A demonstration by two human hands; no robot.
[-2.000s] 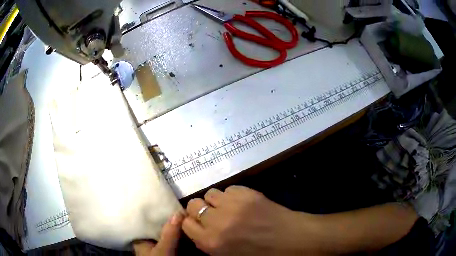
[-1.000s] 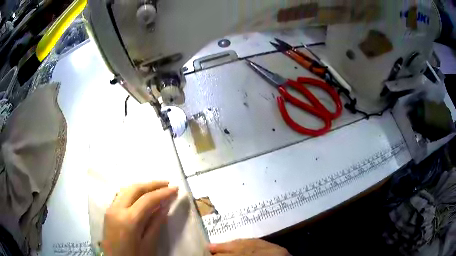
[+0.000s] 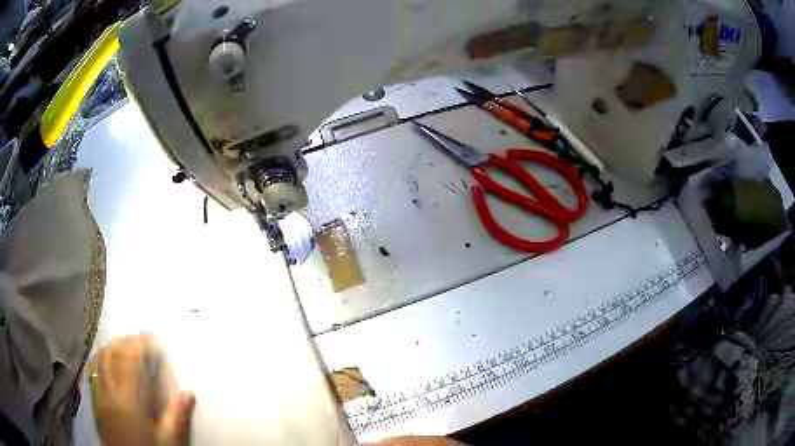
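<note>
A beige cloth panel (image 3: 235,348), near white under the lamp, runs from the presser foot (image 3: 277,235) down to the front of the table. Its straight right edge lies under the foot. My left hand (image 3: 139,392) lies on the panel's left part, fingers slightly blurred, thumb apart. My right hand (image 3: 414,441) shows only as a strip at the bottom edge, near the panel's lower right corner; its fingers are cut off. The sewing machine (image 3: 349,52) stands over the bed.
Red-handled scissors (image 3: 527,205) lie on the bed, with orange-handled snips (image 3: 514,118) and a pale-handled tool (image 3: 571,144) behind. Tan-beige cloth (image 3: 44,296) lies at left. A printed ruler scale (image 3: 523,353) runs along the front. A holder with green material (image 3: 754,213) is at right.
The view has shifted and now shows more of the machine. My left hand has moved left across the panel from near its right edge. My right hand has dropped mostly out of view.
</note>
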